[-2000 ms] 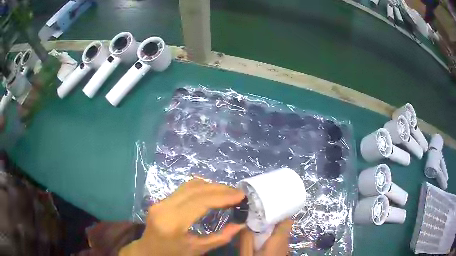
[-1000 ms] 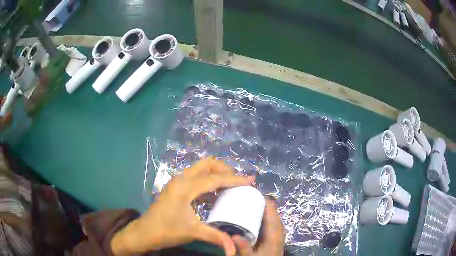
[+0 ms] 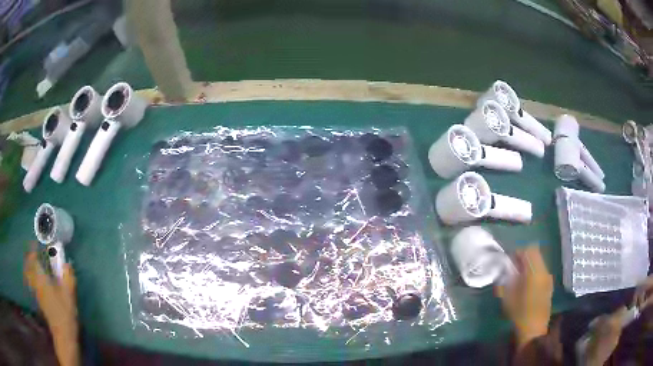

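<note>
My left hand (image 3: 54,304) is at the far left, closed around the handle of a white fan with a dark centre (image 3: 53,224). My right hand (image 3: 528,293), slightly blurred, is at the lower right on the handle of another white fan (image 3: 474,259); its head is blurred and tilted. Between my hands lies the plastic-covered parts sheet (image 3: 279,229), shiny and crinkled, with rows of dark discs. One dark disc (image 3: 407,306) shows near its lower right corner.
Three fans with dark centres (image 3: 117,101) lie at the upper left. Several fans with spoked guards (image 3: 465,145) are grouped at the right, beside a white gridded tray (image 3: 605,243). Another person's hand (image 3: 608,332) is at the lower right. A post (image 3: 159,50) and pale rail stand behind.
My hands have moved apart from the middle. The left now holds a dark-centred fan at the left; the right has reached a fan in the right group. The view has shifted right.
</note>
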